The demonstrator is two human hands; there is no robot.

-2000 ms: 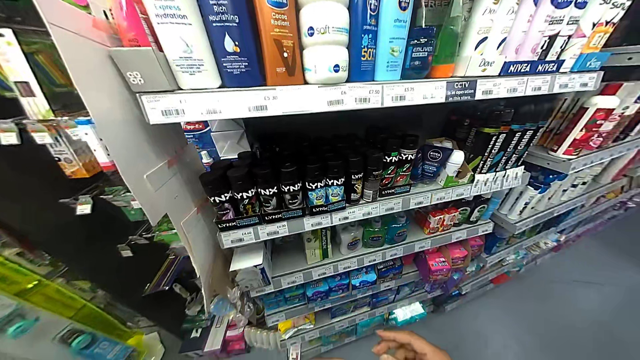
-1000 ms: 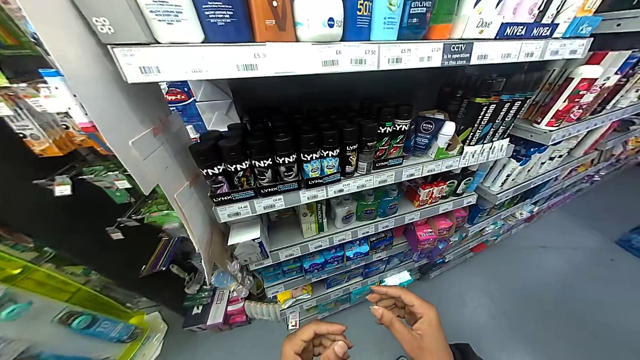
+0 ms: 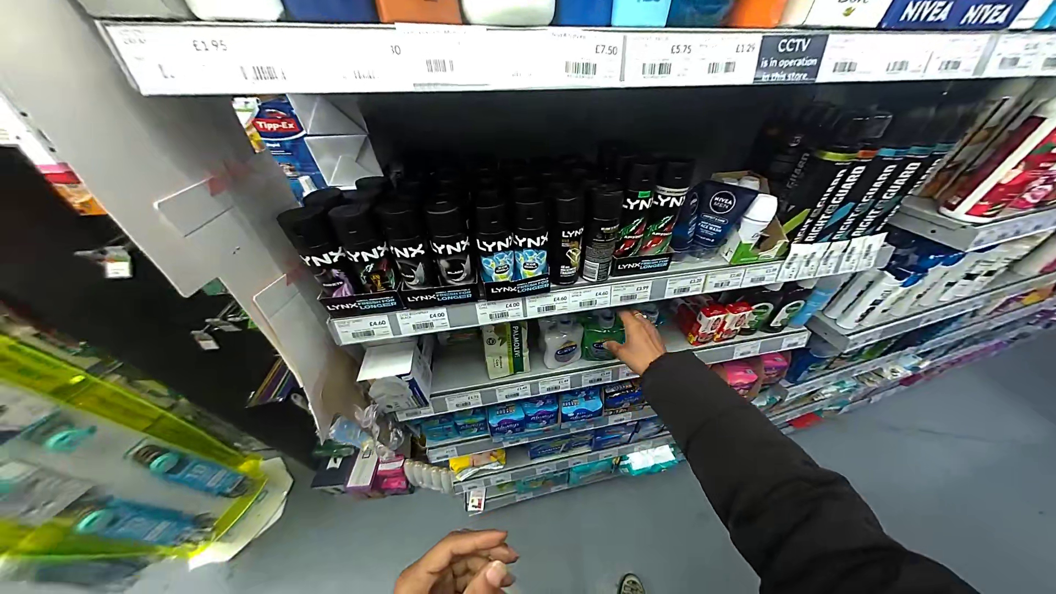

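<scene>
Reaching into the shelf below the deodorants, my right hand (image 3: 639, 342) is at a green Carex soap bottle (image 3: 601, 334); whether its fingers grip the bottle I cannot tell. To the left of that bottle stand a clear-white soap bottle (image 3: 561, 341) and a Palmolive pack (image 3: 506, 350). Red packs (image 3: 714, 320) are to the right of the hand. My left hand (image 3: 459, 565) hangs low over the floor, fingers curled and apart, holding nothing visible. A row of black Lynx spray cans (image 3: 450, 243) stands on the shelf above my right hand.
A shelf edge with price labels (image 3: 528, 62) crosses the top. Lower shelves hold blue packs (image 3: 540, 412). A white side panel (image 3: 190, 190) borders the left, with a yellow-edged display (image 3: 157, 421) before it. Nivea Men tubes (image 3: 719, 216) stand at the right.
My right hand has moved from low in front of the shelves up to the soap bottles. The left hand remains low. The view is now nearer the shelves.
</scene>
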